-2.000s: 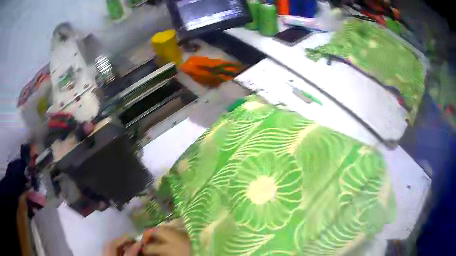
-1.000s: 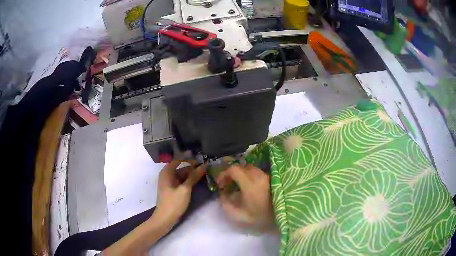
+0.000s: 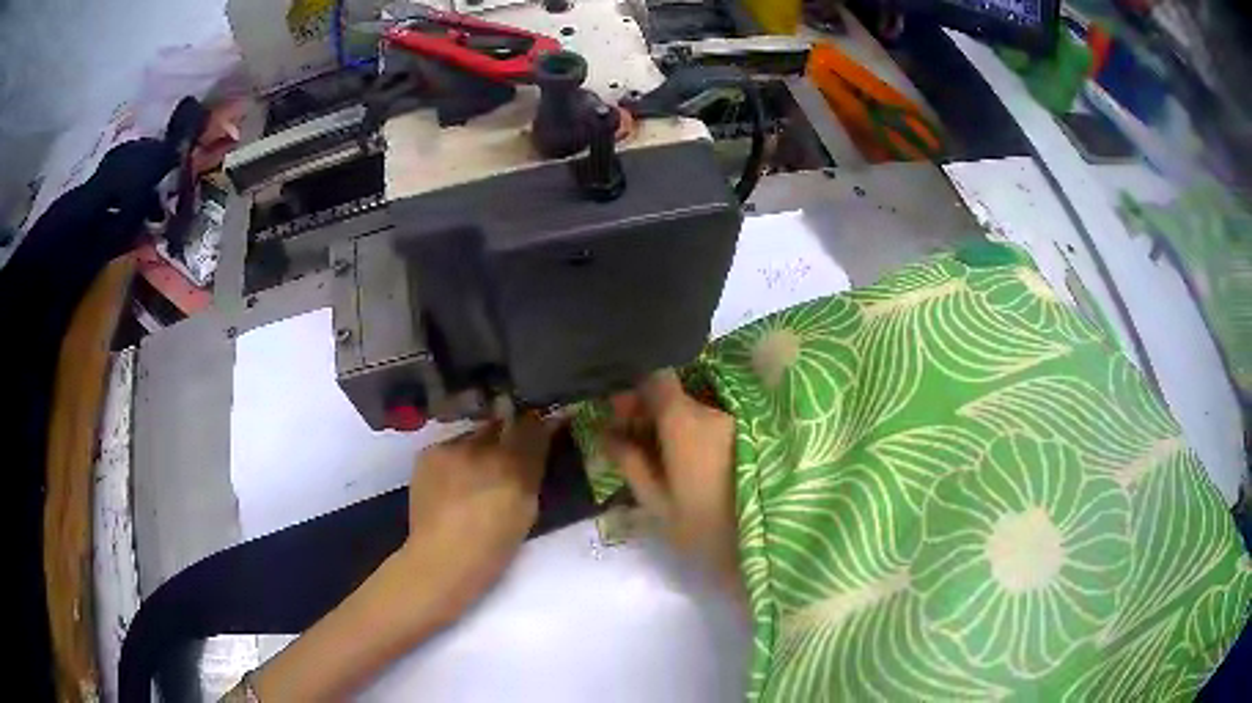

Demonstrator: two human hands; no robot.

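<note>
The green floral bag [image 3: 947,494] lies on the right of the machine bed, its left edge reaching under the machine head [image 3: 590,282]. A long black strap [image 3: 288,563] runs from the lower left, under my left forearm, to the front of the head. My left hand [image 3: 481,481] is at the strap's end, its fingertips hidden under the head. My right hand [image 3: 680,474] holds the bag's narrow green end beside the strap; its fingertips are blurred and partly hidden under the head. The presser foot cannot be made out.
Red-handled snips [image 3: 474,48] rest on top of the head. An orange-handled tool [image 3: 872,103] lies behind the bed. A dark pile [image 3: 83,247] is on the wooden-edged board [image 3: 83,481] at left. White sheet [image 3: 295,426] covers the bed.
Both hands have moved in closer under the head. More black strap shows on the left, and the green end now lies beside it. The view shifted from the right side to the head.
</note>
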